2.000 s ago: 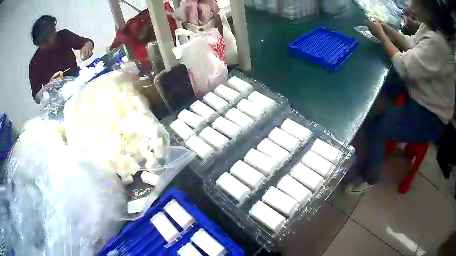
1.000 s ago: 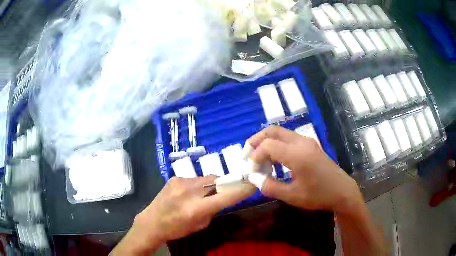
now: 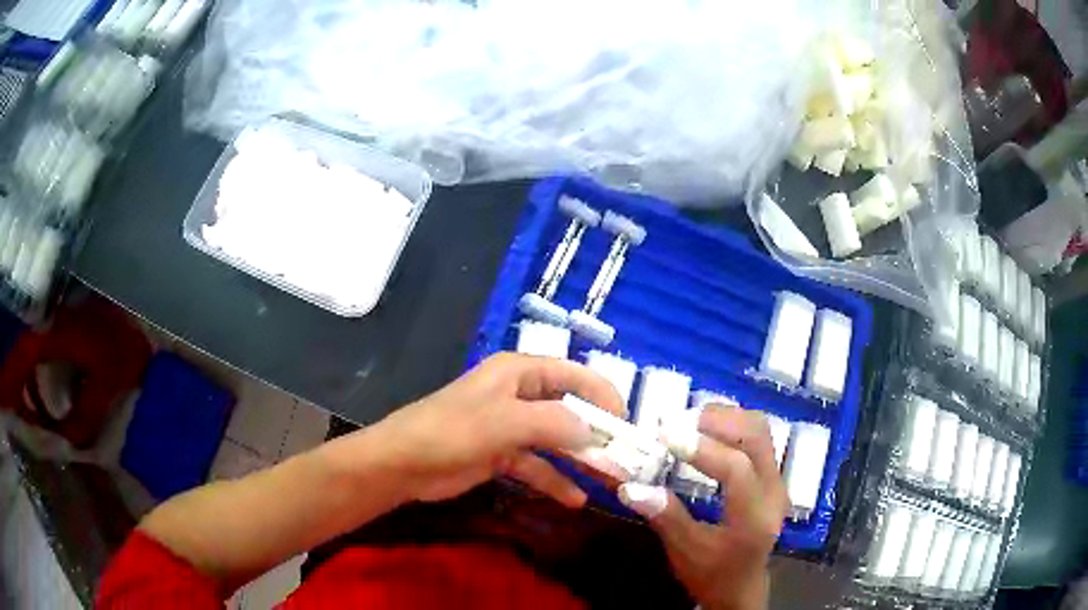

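A white block unit [image 3: 611, 443] is held between both hands over the front edge of the blue tray [image 3: 704, 265]. My left hand [image 3: 507, 427] grips its left end with thumb and fingers. My right hand [image 3: 725, 483], with white finger covers, is at its right end. Two rod frames [image 3: 582, 268] lie at the tray's upper left. Two white blocks [image 3: 787, 338] lie at its upper right, and several more lie in the front row, partly hidden by the hands.
A clear plastic tub [image 3: 308, 217] of small white pieces stands at left. A large clear plastic bag [image 3: 525, 83] lies behind the tray. Cream blocks [image 3: 850, 119] lie in an open bag at upper right. Clear blister trays [image 3: 943, 495] hold white blocks at right; others stand at far left.
The view has swung left, so the tray and tub appear further right. Both hands remain on a white unit; the thin rod seen sticking out beside my left hand no longer shows.
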